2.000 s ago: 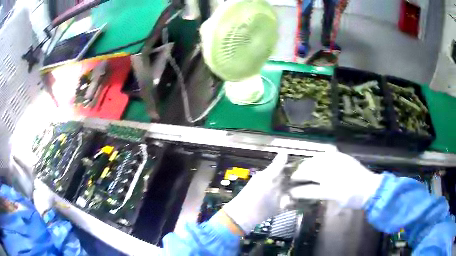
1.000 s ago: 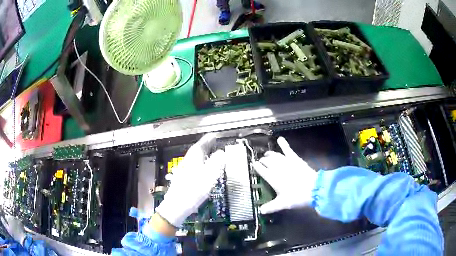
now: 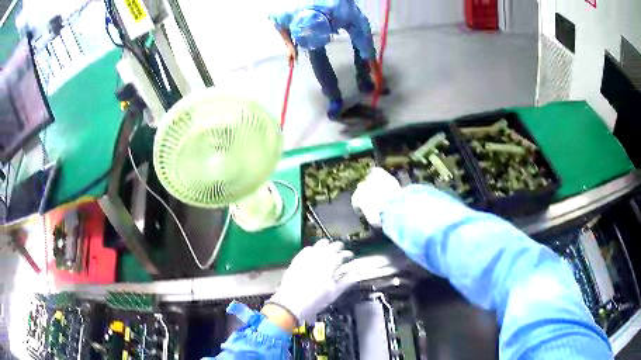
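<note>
My left hand, in a white glove, is over the conveyor rail and the board's upper edge, fingers slightly apart, nothing seen in it. Below it lies a populated circuit board in a black carrier, with yellow parts, a light-grey ribbed block and a thin white bent rod on its right; its lower part is cut off by the frame. My right hand, white-gloved, is at the right side of the left bin of small olive clips. Its fingertips are hidden, so its grip cannot be told.
Middle and right bins hold olive bars. A pale-green fan stands on the green bench. More boards lie left and right along the metal rail. A person bends beyond the bench, holding red poles.
My right hand has moved from the board's right side up to the left bin. My left hand has moved off the board's middle to its upper edge. The view has tilted up, showing the person.
</note>
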